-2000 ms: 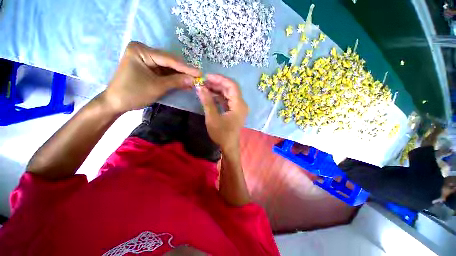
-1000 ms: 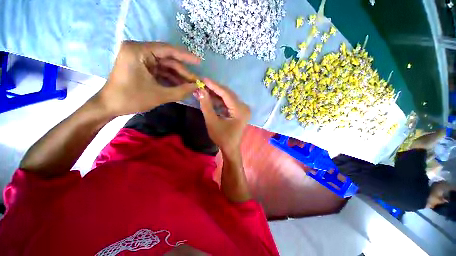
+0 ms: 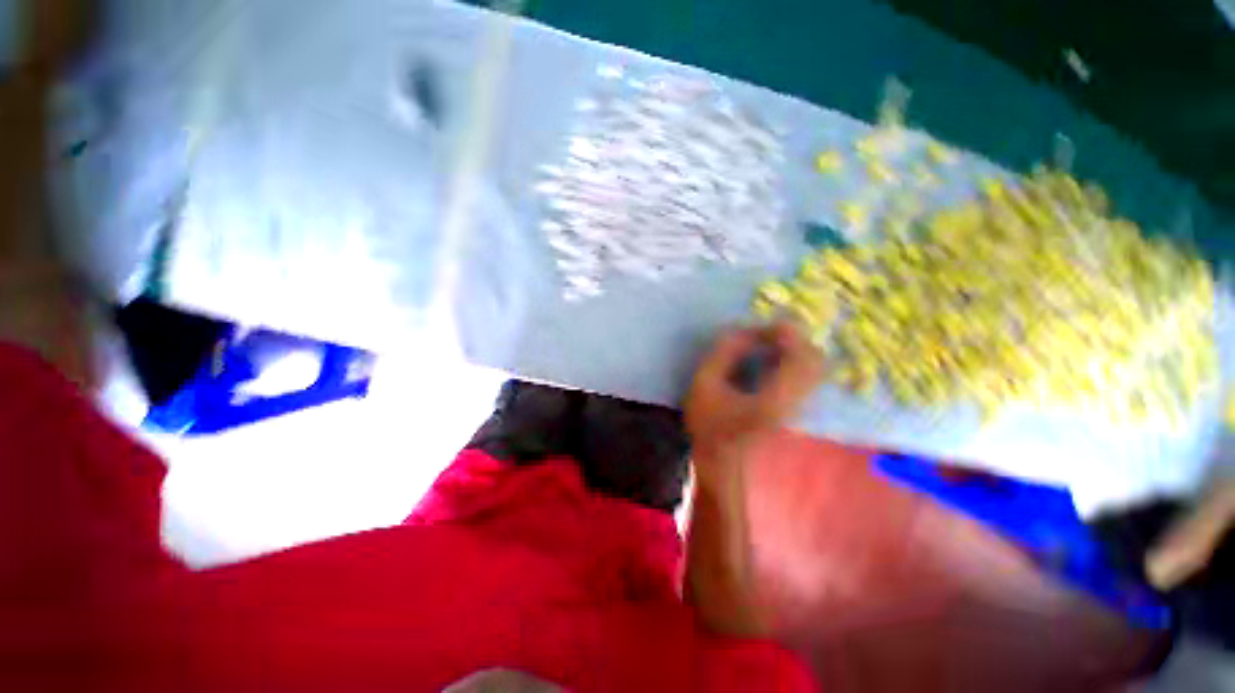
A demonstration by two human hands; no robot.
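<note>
My right hand [image 3: 752,386] is blurred at the near left edge of the heap of yellow pieces [image 3: 1002,305], fingers curled around a dark gap. Whether it holds a piece is hidden by blur. My left forearm [image 3: 34,176] runs up the far left edge, blurred; its hand is cut off by the picture's edge. The heap of white pieces [image 3: 664,183] lies left of the yellow heap on the pale table cover [image 3: 325,203]. Several yellow pieces lie loose behind the yellow heap.
A dark green conveyor [image 3: 759,48] runs beyond the cover. One blue stool [image 3: 291,386] stands below the bench at left, and a blue stool or frame [image 3: 982,501] is at right. Another person's hand [image 3: 1192,542] shows at the right edge. A pale tape strip [image 3: 467,163] crosses the cover.
My hands have parted: the left has swung out past the left edge, the right has moved right to the yellow heap. The yellow piece between them is no longer visible. The view has shifted.
</note>
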